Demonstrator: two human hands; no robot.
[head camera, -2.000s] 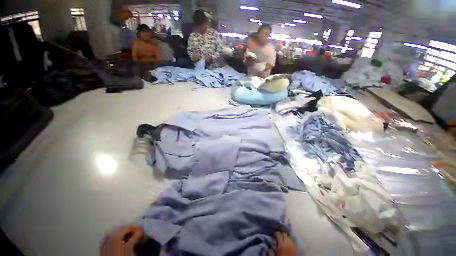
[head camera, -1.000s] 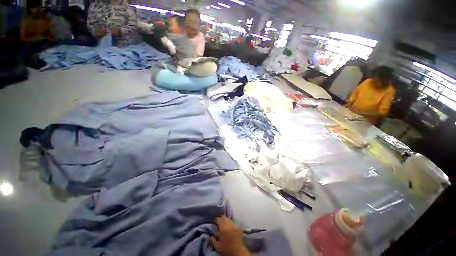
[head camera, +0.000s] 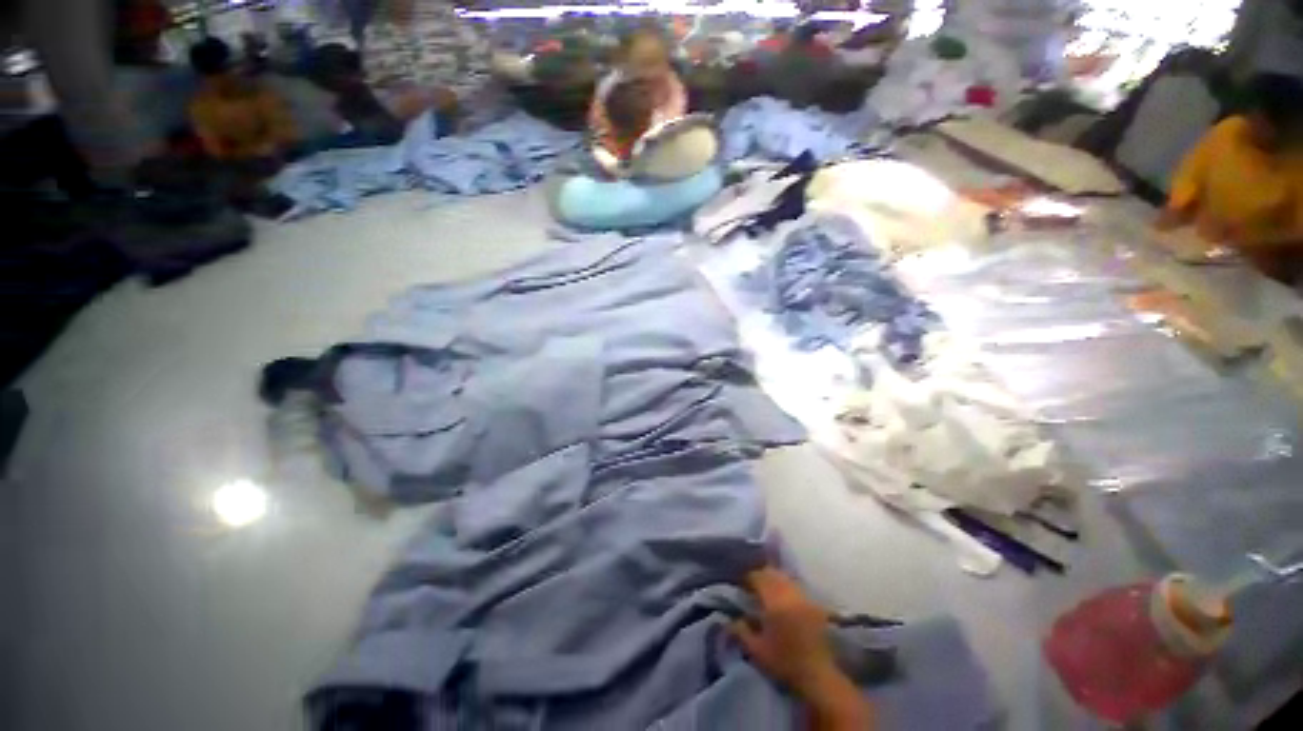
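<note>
Blue-grey garments (head camera: 615, 514) lie in overlapping layers down the middle of the table, with a dark collar part at the upper left. My right hand (head camera: 789, 628) is at the right edge of the nearest garment, fingers bent on the cloth; blur hides whether they pinch it. A thin dark tool (head camera: 869, 621) sticks out to the right beside my right hand; whether the hand holds it is unclear. My left hand is not in view.
A pink-red bottle (head camera: 1122, 654) stands at the lower right. White cloth (head camera: 957, 436), dark-blue sticks (head camera: 1012, 543), blue strips (head camera: 843, 286) and clear polybags (head camera: 1072, 357) lie at right. A light-blue cushion (head camera: 636, 200) is at the far side. Several people are around the table.
My left hand, seen two seconds ago, is out of view. The view swung right, then partly back left. My right hand stays at the garment's right edge.
</note>
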